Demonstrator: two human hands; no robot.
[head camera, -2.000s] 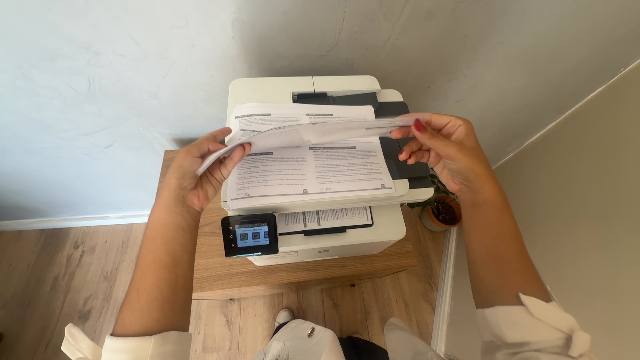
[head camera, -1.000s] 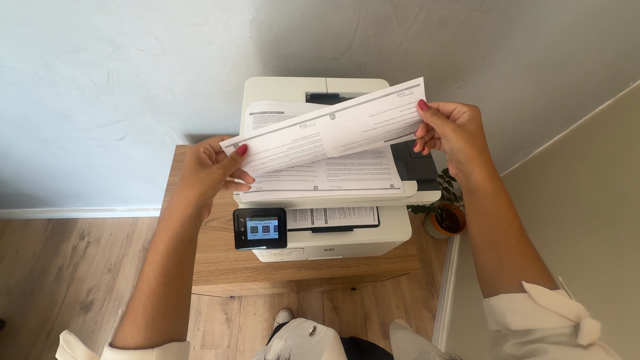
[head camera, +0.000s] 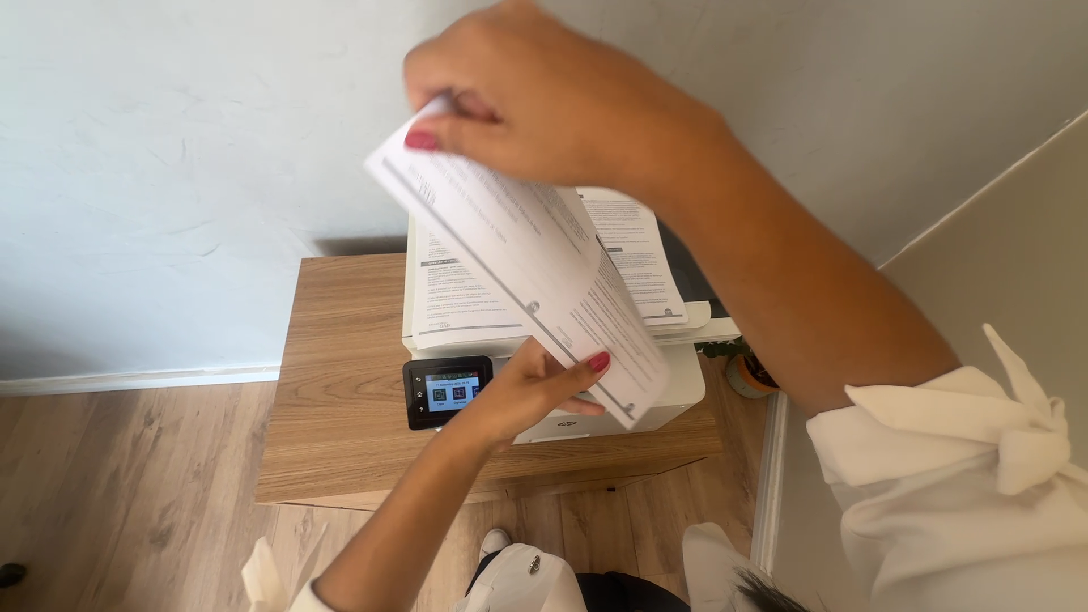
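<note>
Between my two hands a printed paper sheet (head camera: 544, 272) slants down from upper left to lower right. My right hand (head camera: 527, 102) is raised high and pinches its upper end between thumb and fingers. Lower down, my left hand (head camera: 548, 387) grips the opposite end, thumb on the printed face. Behind the sheet lie printed pages (head camera: 472, 297) on top of a white HP printer (head camera: 684, 374). My right forearm hides part of the printer's far side.
The printer's lit touchscreen (head camera: 448, 393) juts out at its front left. Under the printer is a wooden cabinet (head camera: 340, 365). A potted plant (head camera: 750, 374) stands on the floor at the right. A grey wall (head camera: 195, 170) rises behind.
The sheet has swung from nearly level to steeply slanted. My right hand has moved up and left across the view, while my left hand has moved down and right. Both hold the sheet.
</note>
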